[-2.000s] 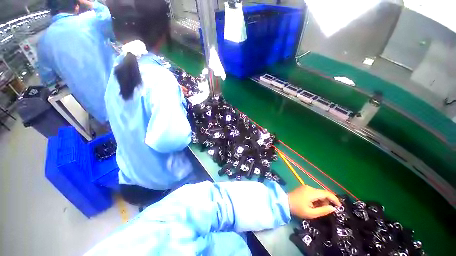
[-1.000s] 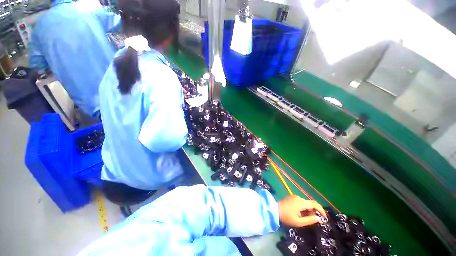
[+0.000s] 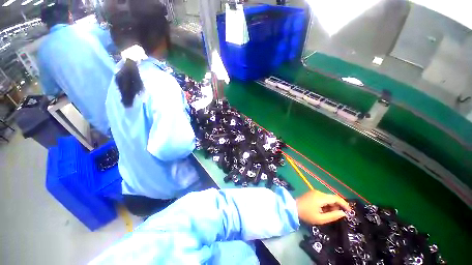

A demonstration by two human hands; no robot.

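Black parts with silver metal ends lie in a pile [image 3: 372,238] at the lower right. My left hand [image 3: 323,208], bare, reaches in from the lower left in a light blue sleeve. It is over the pile's near left edge, its thumb and fingers pinched on the silver end of a black part [image 3: 350,212]. The rest of that part blends into the pile. A second, larger pile of like parts [image 3: 238,147] lies further up the bench edge. My right hand is not in view.
Orange strips [image 3: 300,173] lie between the piles beside the green belt [image 3: 331,155]. A person in a blue smock [image 3: 150,124] is close on the left, another [image 3: 75,72] beyond. A metal post [image 3: 209,46] and blue bins [image 3: 77,181] also stand here.
The whole view shifted left and back again as the camera moved. My left hand stays at the same edge of the pile, with its fingers in much the same pinch.
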